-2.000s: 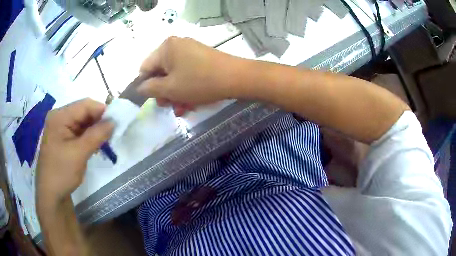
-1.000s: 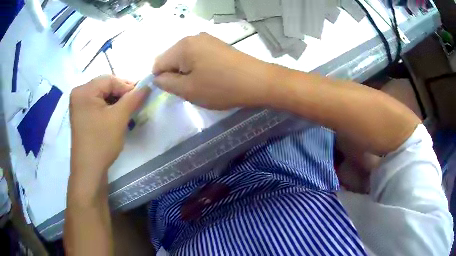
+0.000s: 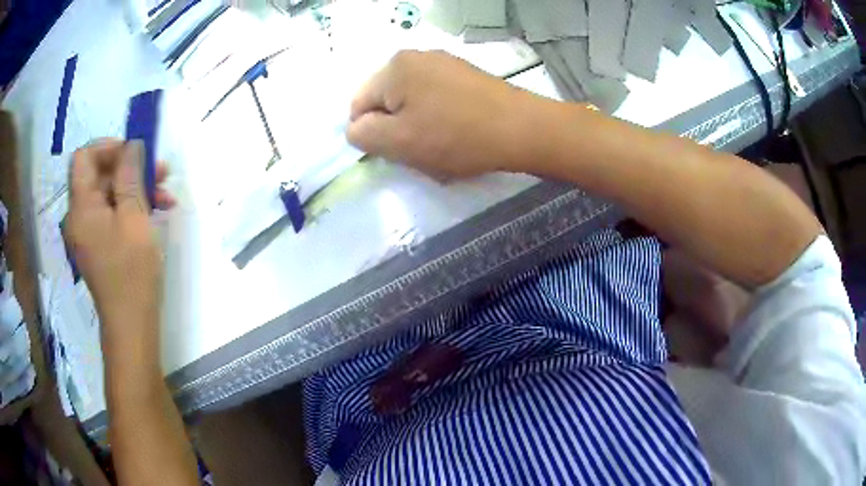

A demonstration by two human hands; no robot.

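My left hand [image 3: 119, 204] grips a blue fabric piece [image 3: 143, 128] between thumb and fingers, above the left of the white table. My right hand [image 3: 408, 119] is closed on the far end of a pale strip [image 3: 271, 223], which lies slanting across the table towards the lower left. A small blue tab [image 3: 293, 209] sticks out from the strip's lower edge. The fingertips of my right hand are hidden behind the fist.
Grey cut pieces [image 3: 608, 38] lie fanned at the upper right, near black cords [image 3: 760, 81]. A narrow blue strip [image 3: 65, 104] lies far left. Blue and white strips [image 3: 180, 24] lie upper left. A printed ruler [image 3: 380, 294] edges the table above the striped apron [image 3: 532, 380].
My left hand has let go of the pale strip, moved left and taken hold of a blue piece. My right hand still holds the strip, now spread flatter. The view has shifted.
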